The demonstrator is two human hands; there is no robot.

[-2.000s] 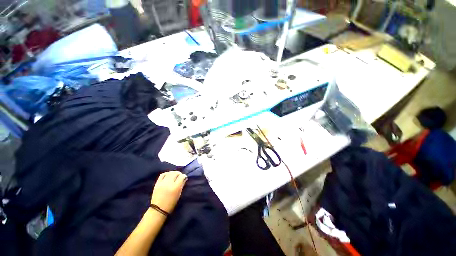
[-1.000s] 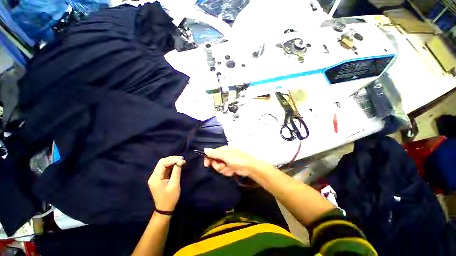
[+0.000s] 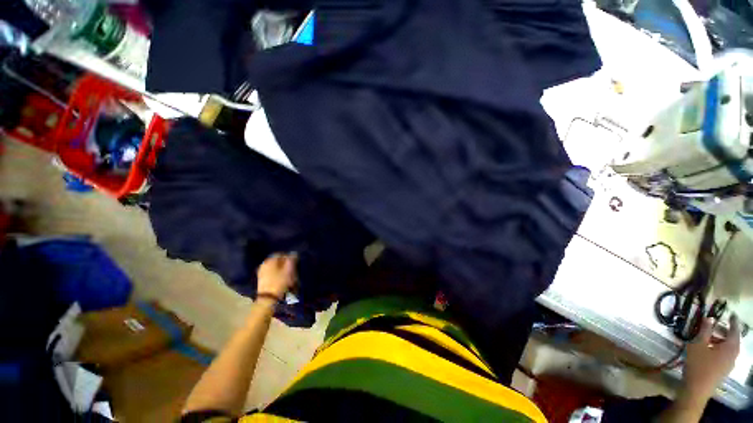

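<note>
The dark navy garment [image 3: 413, 149] spreads over the left of the white table and hangs down across my lap. My left hand [image 3: 277, 274] is closed on a hanging lower part of the cloth. My right hand [image 3: 712, 351] is at the far right, over the table's front edge, its fingertips beside the black handles of the shears [image 3: 684, 307]. Small dark metal shows at these fingertips, but I cannot tell if they hold it. The sewing machine head [image 3: 693, 124] is partly in view at the right, with a pale bluish piece [image 3: 578, 186] at the cloth's edge.
Red baskets [image 3: 124, 178] stand at the upper left, near a clear plastic bag with something green in it [image 3: 103, 33]. A brown cardboard box [image 3: 136, 339] and blue cloth [image 3: 78, 273] lie on the floor at the lower left. A dark curled thread [image 3: 660, 258] lies left of the shears.
The view has swung left and down. My left hand has moved left, down the garment. My right hand has left the cloth with its dark tool and reached right, to the shears.
</note>
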